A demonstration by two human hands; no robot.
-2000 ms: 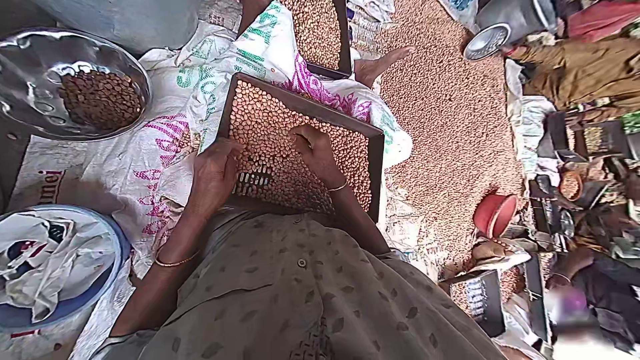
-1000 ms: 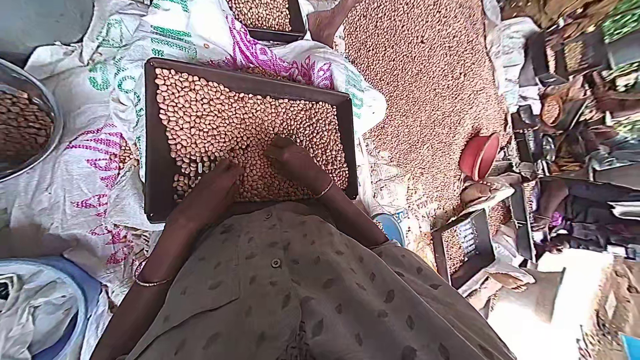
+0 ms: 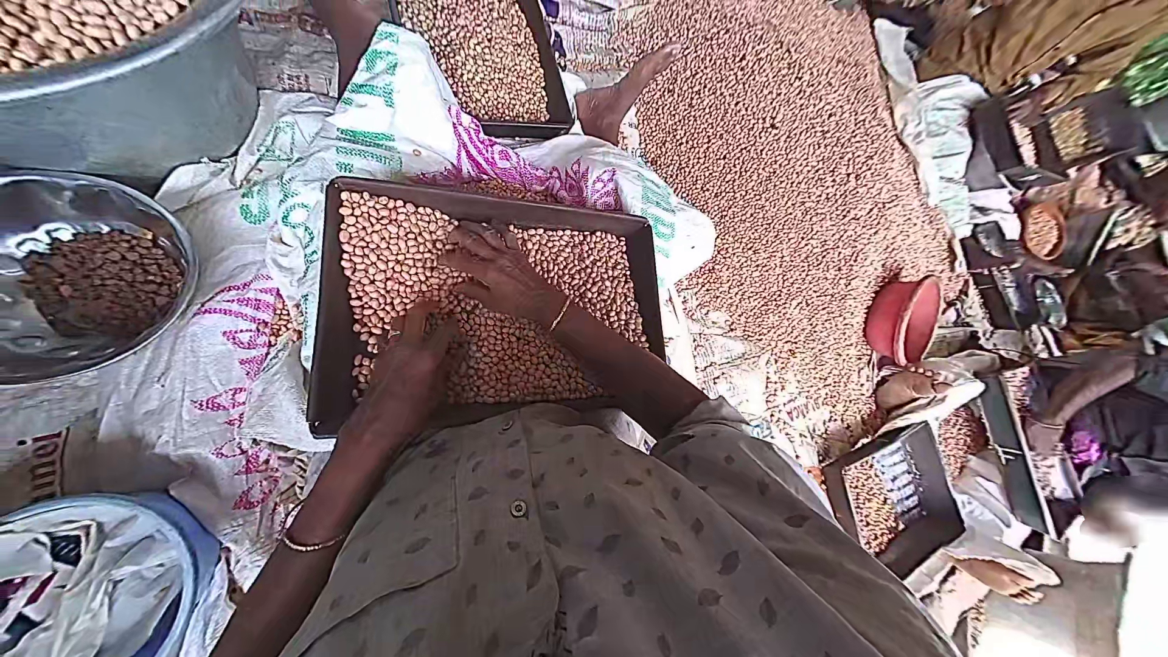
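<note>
A dark rectangular tray [image 3: 643,283] lies across my lap, spread with pinkish-brown nuts [image 3: 392,228] that look like shelled peanuts. My left hand [image 3: 415,351] is low in the left part of the tray, its fingers bent down among the nuts; whether it grips any is hidden. My right hand [image 3: 502,274] rests palm down on the nuts near the middle, fingers spread and pointing left. White woven sacks [image 3: 675,237] with green and magenta print lie under and around the tray.
At left are a steel bowl [image 3: 187,274] of darker pieces, a big metal tub [image 3: 164,119] of nuts and a blue basin [image 3: 196,538]. A second tray [image 3: 561,100] and a person's foot [image 3: 625,91] are beyond. Nuts [image 3: 776,137] cover the ground at right, near a red bowl [image 3: 903,319].
My right hand has opened out and reached farther over the nuts, from a curled pose nearer me. My left hand stays low in the tray. The view has shifted.
</note>
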